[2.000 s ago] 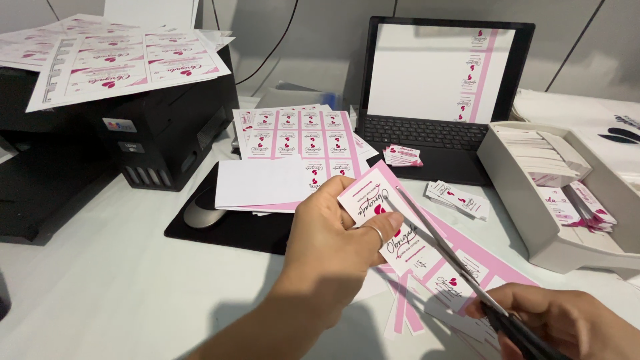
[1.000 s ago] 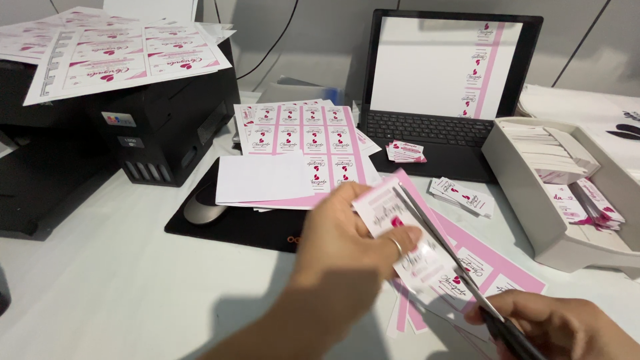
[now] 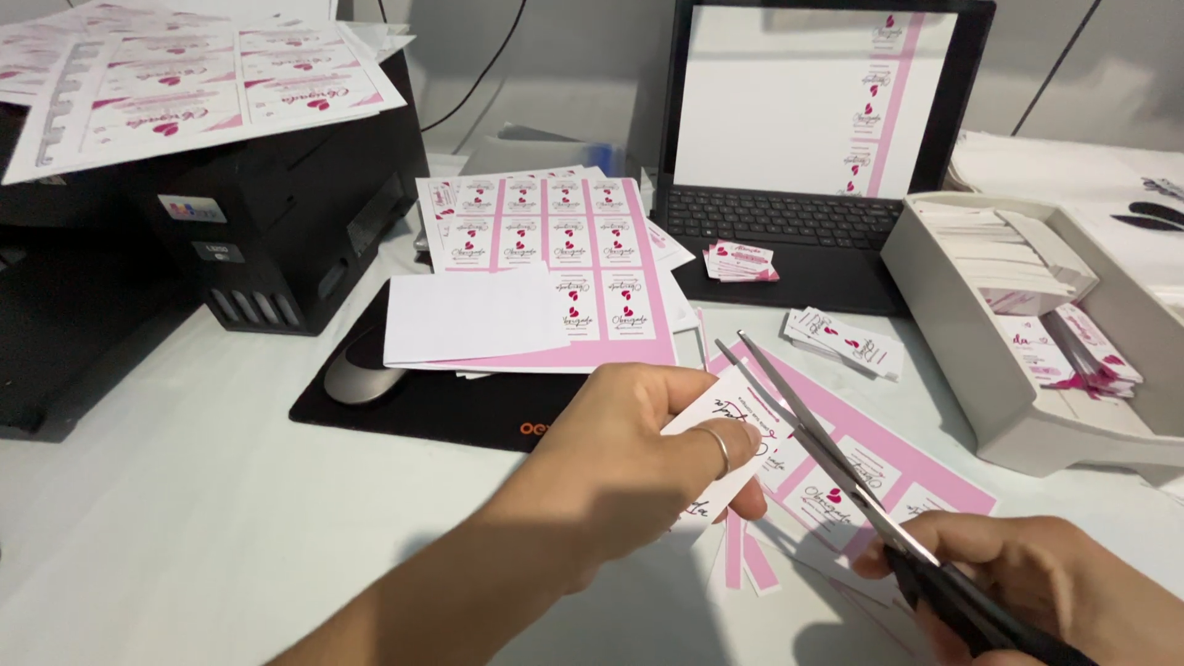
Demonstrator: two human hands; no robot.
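Note:
My left hand, with a ring on one finger, pinches a printed white card strip with dark script and pink hearts. My right hand holds metal scissors with black handles, their blades slightly apart and pointing up and left beside the strip's right edge. Below both hands lies a pink-bordered printed sheet with white cards on it. Narrow pink paper offcuts lie on the table under the strip. A small pile of cut cards rests behind the scissors.
Printed sheets and white paper lie over a black mouse pad with a mouse. A black printer bearing sheets is at left. Behind is a laptop with cards on it. A light box of cards stands right.
The pink margin seen earlier along the strip's edge no longer shows on the held strip. My left hand has turned the strip, and the scissor blades have parted slightly.

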